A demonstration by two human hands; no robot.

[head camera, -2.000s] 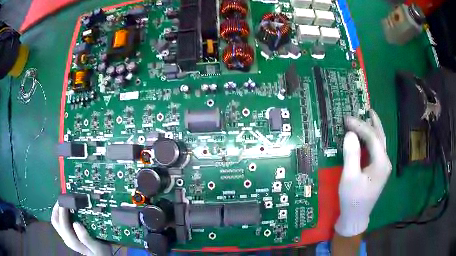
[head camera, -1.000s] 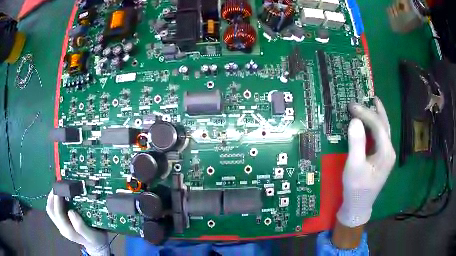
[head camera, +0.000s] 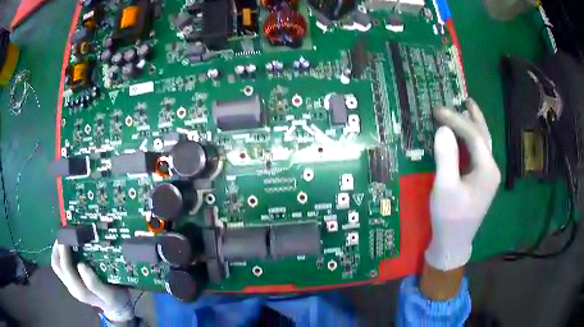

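A large green circuit board [head camera: 282, 207] lies component side up on a red foam pad [head camera: 416, 217]. Black round capacitors [head camera: 189, 159] and dark grey blocks [head camera: 294, 239] stand near its front. My gloved left hand [head camera: 89, 281] is at the front left corner, fingers at the board's edge beside a grey block; some fingertips are hidden. My gloved right hand [head camera: 464, 179] is at the right edge, its fingers bent over the small right section and its thumb near that section's lower edge. Neither hand shows a tool.
The green mat [head camera: 32, 198] surrounds the pad. A soldering stand with a yellowish sponge [head camera: 532, 152] and cables are on the right. A coil of solder wire [head camera: 20, 89] lies on the left, near a black-and-yellow container [head camera: 9, 64]. A blurred pale object [head camera: 509, 7] is at the back right.
The board and surroundings appear higher and somewhat further left in the picture. Both hands keep about the same places at the board's edges. More of the blue sleeves shows.
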